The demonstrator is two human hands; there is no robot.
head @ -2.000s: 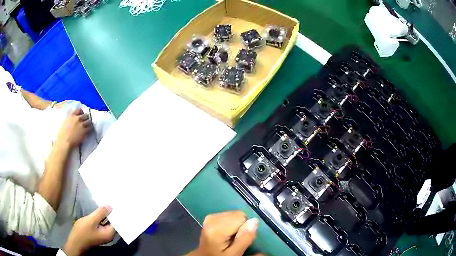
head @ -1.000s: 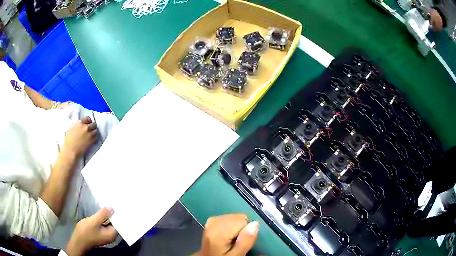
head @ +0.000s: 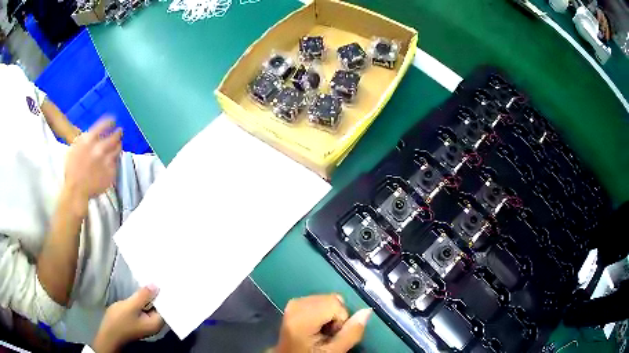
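My left hand (head: 321, 325) is at the bottom centre, cut off by the frame edge, fingers curled and thumb to the right, with nothing visible in it. It is just left of the black blister tray (head: 358, 289). The tray's near rows hold several square black modules (head: 413, 286) with round centres and short wires; some near pockets are empty. A yellow-brown carton tray (head: 276, 131) behind holds several loose modules (head: 325, 110). My right hand is not in view.
A neighbouring person's hand (head: 131, 320) holds a white paper sheet (head: 221, 220) against the carton's front; their other hand (head: 95, 162) is blurred. Thin white outlines (head: 200, 8) lie at the top left. A blue bin (head: 90, 93) stands beside the bench. Dark equipment (head: 603, 307) is at the right edge.
The neighbour's free hand has risen from their lap. My left thumb has moved slightly right, away from the curled fingers. The white part at the top right has shifted. The modules stay put.
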